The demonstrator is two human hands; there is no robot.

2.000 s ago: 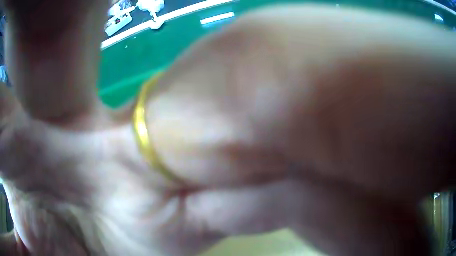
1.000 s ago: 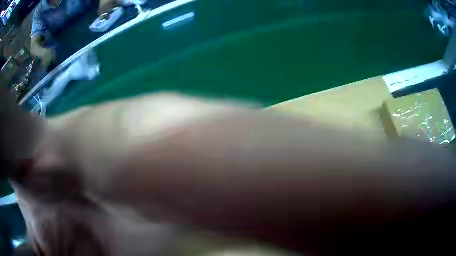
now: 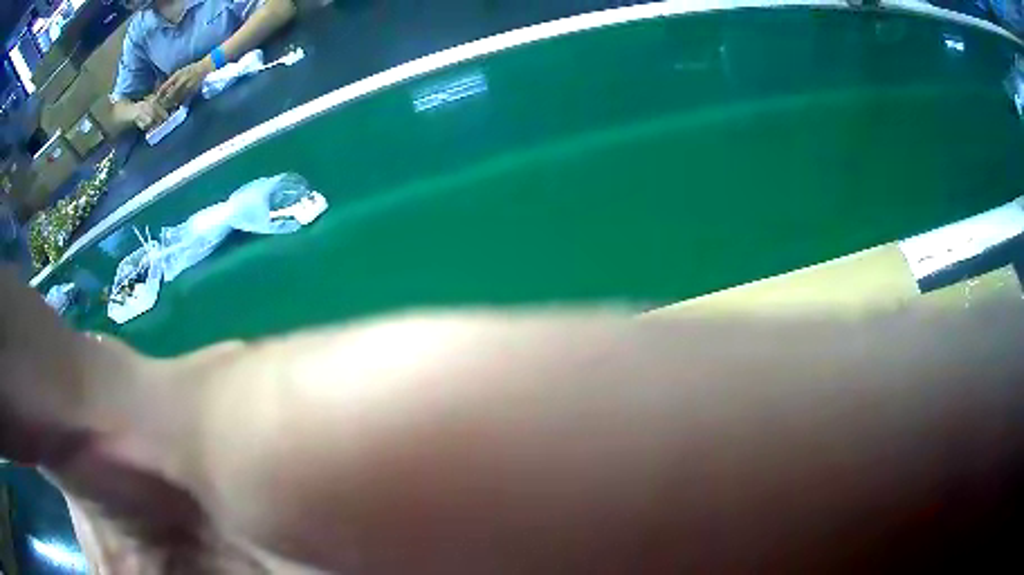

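Note:
A large, blurred bare hand, by its position seemingly my left hand [image 3: 449, 438], fills the lower part of the view very close to the camera. Its fingertips and grip cannot be made out. No second hand of mine can be told apart. Beyond it, a white open housing [image 3: 135, 301] lies on the green conveyor belt [image 3: 584, 191] at the left. A crumpled clear bag [image 3: 213, 234] stretches from it up to a white end piece, perhaps the plug [image 3: 303, 209].
Across the belt, a person [image 3: 185, 51] in a light blue shirt has both hands on a white piece [image 3: 167, 126]. Another bagged piece lies beside them. Cardboard boxes [image 3: 84, 133] stand far left. A tan sheet [image 3: 808, 286] edges the belt at the right, beside a white block [image 3: 968, 242].
The hand is lower in the view, and its ring no longer shows. More belt is visible. The bagged housing and the person across now show clearly, further right than a second ago.

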